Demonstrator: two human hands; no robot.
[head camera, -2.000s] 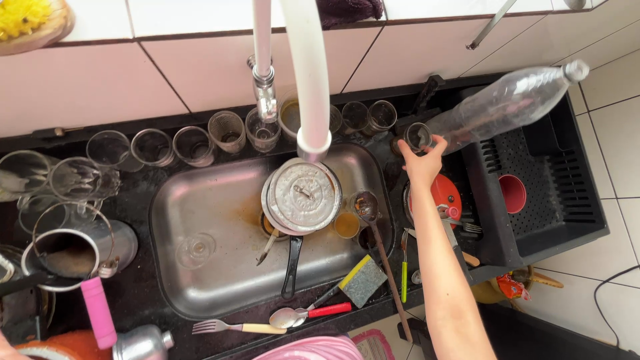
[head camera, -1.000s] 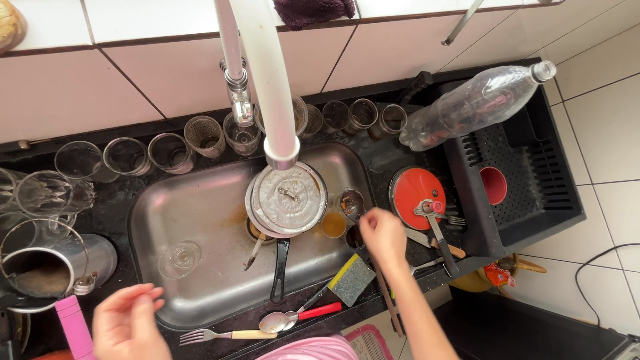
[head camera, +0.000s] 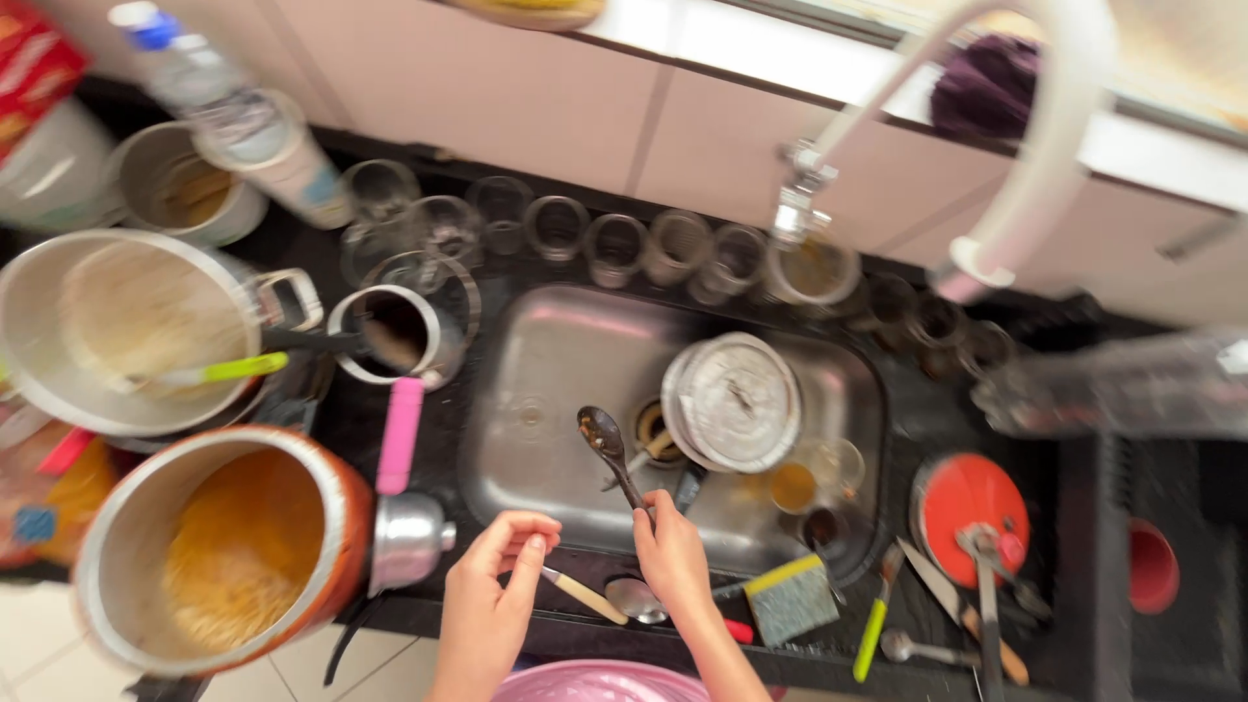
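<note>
My right hand (head camera: 673, 546) grips the handle of a dark, food-stained spoon (head camera: 602, 434), its bowl raised over the steel sink basin (head camera: 546, 390). To its left, my left hand (head camera: 507, 561) has its fingers curled apart from the thumb, holding nothing, above the sink's front edge. A lidded aluminum pan (head camera: 738, 400) sits in the basin beside the drain. Near the front edge lie a cream-handled utensil (head camera: 590, 598), a metal spoon (head camera: 636, 599) and a scouring sponge (head camera: 792, 600). Small glasses, one with an amber residue (head camera: 792, 487), stand at the basin's right.
Drinking glasses (head camera: 614, 249) line the back edge under the white faucet (head camera: 1048, 146). Left are an orange pot (head camera: 331, 507), a large pan (head camera: 234, 283) and a pink-handled pot (head camera: 400, 434). A red lid (head camera: 975, 512), a knife (head camera: 931, 580) and a black rack (head camera: 1082, 585) are right.
The view has swung left. My right hand has moved from the basin's right side to its front, and a dark spoon is now raised in it. The glass at the basin's left is now at its right.
</note>
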